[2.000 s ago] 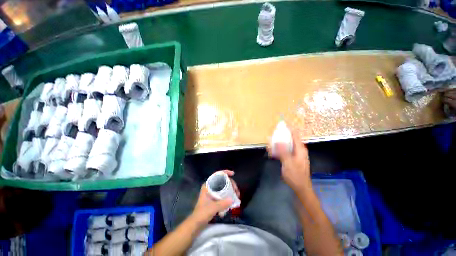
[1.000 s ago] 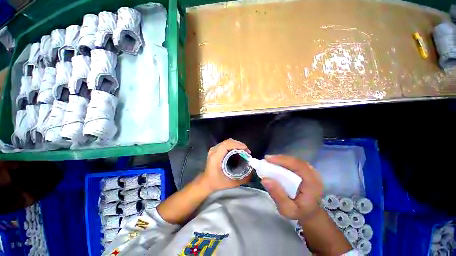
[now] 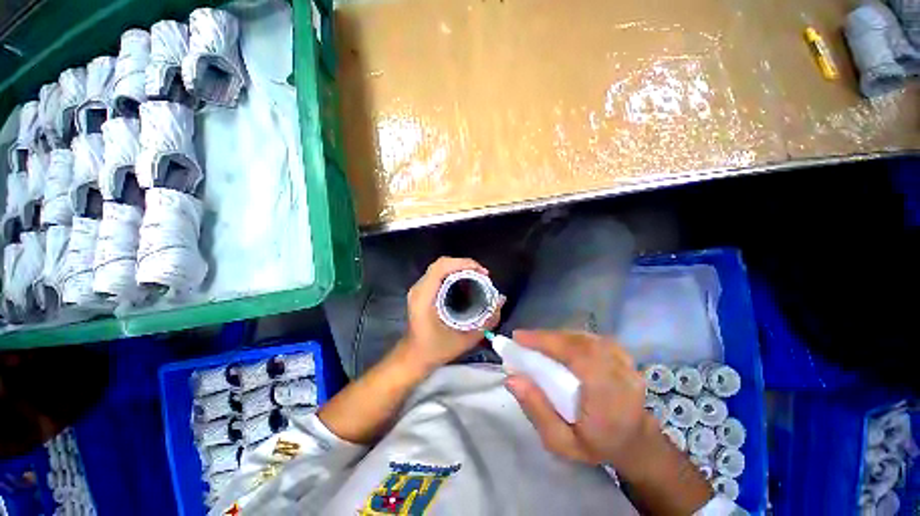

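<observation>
My left hand [image 3: 436, 320] is closed around a light grey tube body [image 3: 468, 300] over my lap, its round dark bore facing up at me. My right hand [image 3: 590, 393] grips a white glue bottle [image 3: 543, 375], tilted up to the left. Its thin green tip is at the lower right of the tube's rim; I cannot tell if it touches. The inside of the bore is dark.
A green crate [image 3: 321, 161] at left holds rows of grey bodies. A tan bench [image 3: 525, 101] lies ahead with a yellow tool [image 3: 821, 53] and grey parts [image 3: 876, 50]. Blue bins stand left [image 3: 174, 433] and right [image 3: 749, 348], the right holding round end pieces [image 3: 683, 410].
The view tilted down. The left hand turned the tube's bore towards me. The bottle came to the tube; since one second ago its tip moved from inside the bore to the lower rim.
</observation>
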